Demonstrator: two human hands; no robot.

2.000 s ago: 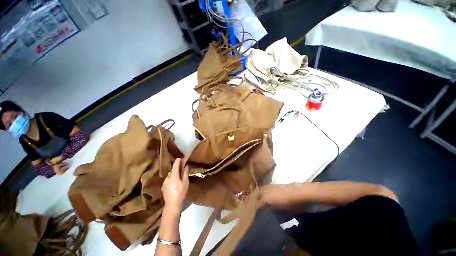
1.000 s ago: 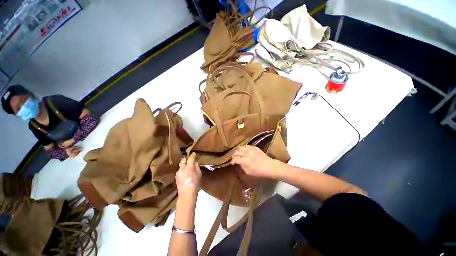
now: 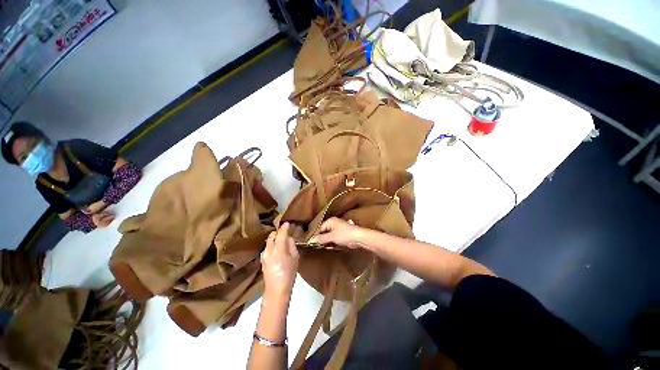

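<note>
A brown tote bag lies in front of me with its mouth open and the lining showing. My left hand grips the mouth edge at its left corner. My right hand is at the near edge of the mouth, fingers closed on the zipper edge. The fingertips are partly hidden by the fabric. One pair of handles hangs toward me over the table edge; another stands up on the far side. A small shiny metal spot shows at the far side of the mouth.
A brown bag pile lies to the left, more bags at lower left. Beyond are brown bags, cream bags, a red can and a black cord. A masked person is across the white table.
The bag's mouth has opened wider, showing more lining. My right hand has moved left along the near edge, closer to my left hand, which still holds the corner.
</note>
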